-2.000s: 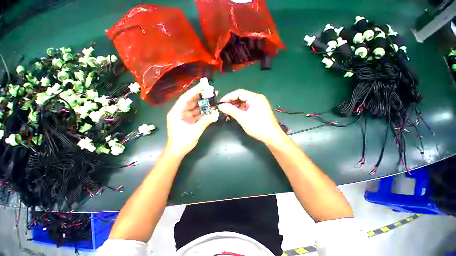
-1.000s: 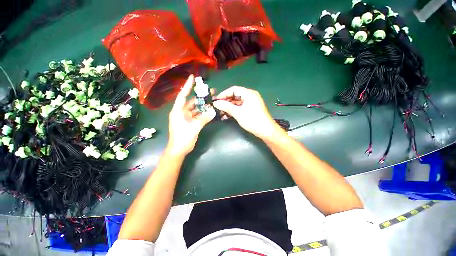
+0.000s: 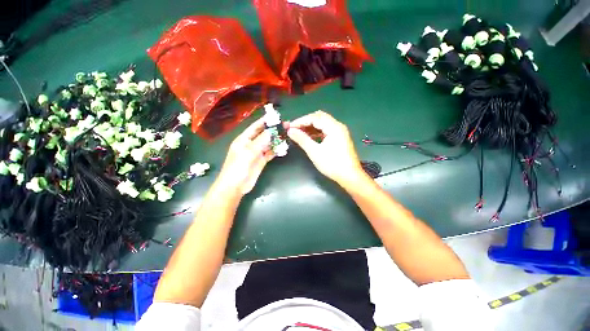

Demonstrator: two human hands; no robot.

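My left hand holds a small unit by its side, in front of the red bags. The unit has a white end fitting at the top, another at the bottom, and a narrow green-and-white circuit board between them. My right hand is at the unit's right side, with thumb and forefinger pinched together at the thin dark lead wires beside the board. The fingertips partly hide the wires. A small coiled black cable lies under my right wrist.
Two red bags with black sleeves lie at the back. A heap of unsleeved harnesses is at left, a bundle of sleeved units at right. Below the bench are a blue bin and a blue plastic stool or crate.
My left fingers have shifted on the unit, and its lower white fitting shows more clearly than one second ago. My right hand stays pinched at the unit's side. The view has shifted slightly.
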